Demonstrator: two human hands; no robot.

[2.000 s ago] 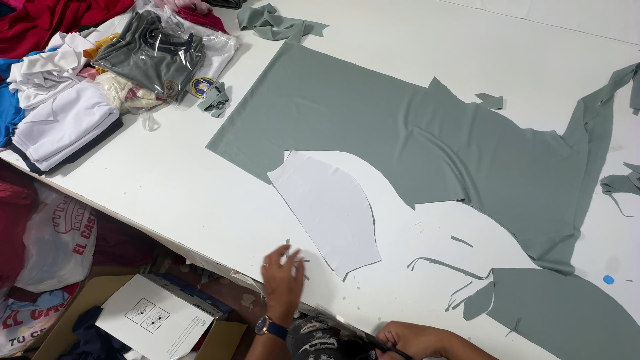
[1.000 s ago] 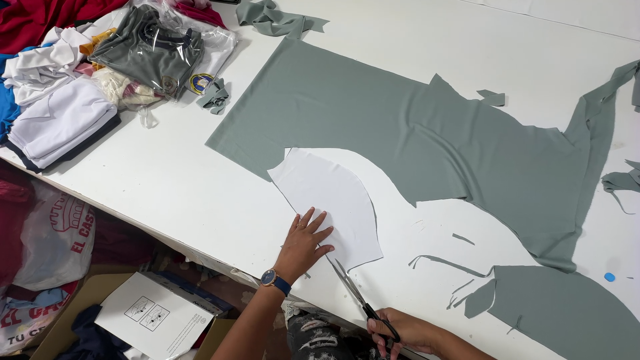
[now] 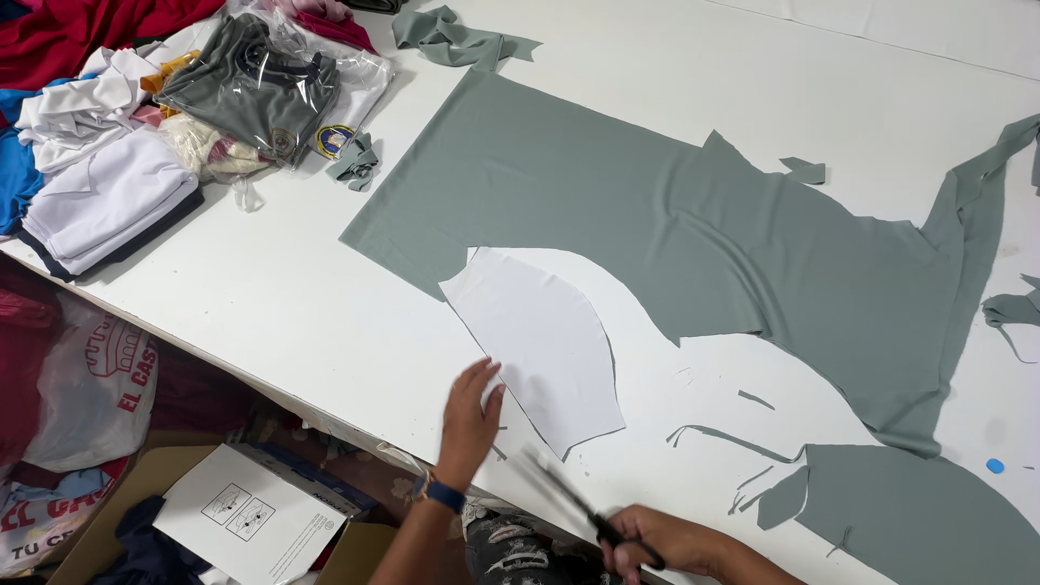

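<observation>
My left hand point(image 3: 471, 418), with a watch on its wrist, touches or hovers at the lower left edge of a white pattern piece point(image 3: 544, 341); which, I cannot tell. A thin grey-green edge shows beneath that piece. My right hand point(image 3: 650, 540) holds black-handled scissors point(image 3: 605, 528) by the loops, their blurred blades pointing up and left, just below the piece's bottom tip. Beyond lies a large grey-green fabric point(image 3: 569, 179) with curved cut edges. Another cut grey-green piece point(image 3: 926, 504) rests at the lower right.
Folded garments point(image 3: 114, 203) and bagged clothing point(image 3: 260, 89) crowd the table's upper left. Fabric scraps point(image 3: 455, 41) lie around the large cloth. Below the table edge stand an open cardboard box point(image 3: 357, 552) with a white printed box point(image 3: 244, 512) in it, and plastic bags point(image 3: 89, 382).
The scissors, not clearly visible two seconds ago, were by the piece's bottom tip one second ago and now sit slightly lower. My left hand has shifted off the piece's middle to its left edge.
</observation>
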